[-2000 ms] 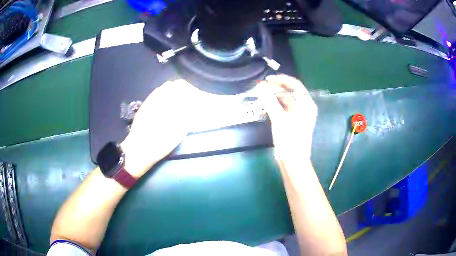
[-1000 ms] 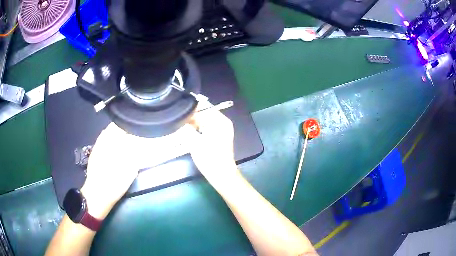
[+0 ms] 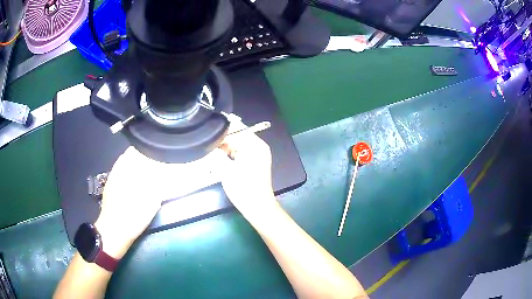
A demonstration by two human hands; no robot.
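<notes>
The black microscope barrel (image 3: 175,52) stands over the black board (image 3: 79,140). Under its ring-shaped head both hands meet in white glare. My left hand (image 3: 125,190), with a watch at the wrist, lies left of the lens; its fingertips are lost in glare, and whether it holds something cannot be told. My right hand (image 3: 248,169) is right of the lens, fingers bent around a thin pale stick (image 3: 254,128) that points up and right. A bright white area, possibly a strip, lies between the hands; its outline is washed out.
A red pot (image 3: 362,153) with a pale thin rod (image 3: 348,201) lies right on the green mat. Small metal pieces (image 3: 97,184) are on the board's left. A dark strip (image 3: 443,70) lies back right. Keyboard (image 3: 251,42), pink fan (image 3: 53,22) and blue bin (image 3: 96,44) are behind; blue stool (image 3: 434,225) below right.
Since the oldest frame, the view has shifted right and the head of the microscope now hides the fingertips. Over the last second the hands have hardly moved.
</notes>
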